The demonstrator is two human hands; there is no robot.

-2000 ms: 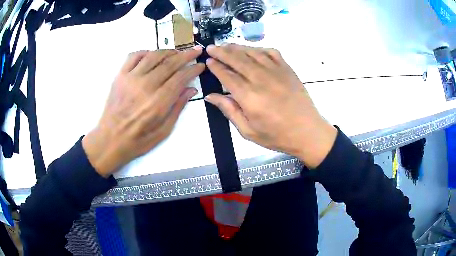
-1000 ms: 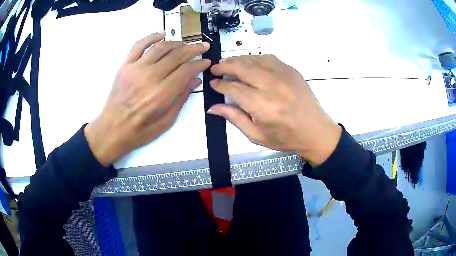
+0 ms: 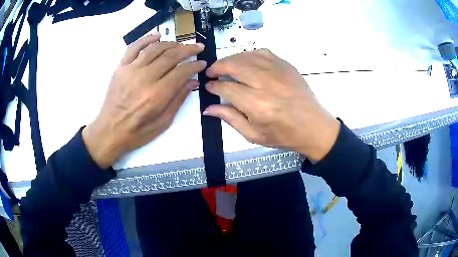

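Observation:
A flat black strip [image 3: 213,135] runs from under the presser foot [image 3: 205,21] down over the table's front edge. My left hand [image 3: 145,95] rests with its fingertips on the strip's left edge. My right hand [image 3: 271,100] has its fingertips on the strip's right edge, thumb lower down. Both hands are bare and flat, with fingers slightly apart, touching the strip rather than closed around it. The tan seam guide [image 3: 185,25] sits just left of the foot. The needle tip is too small to tell.
Loose black strips [image 3: 33,100] lie tangled at the table's left. Another strip [image 3: 146,26] lies slanted behind my left fingers. A pale grey knob [image 3: 251,20] is right of the foot. A printed tape measure [image 3: 266,166] follows the front edge. Black threads hang below right.
Both hands have come back slightly from the foot, opening a gap there. The strip's near end has shifted left and slightly up. A slanted black strip end now shows behind my left hand.

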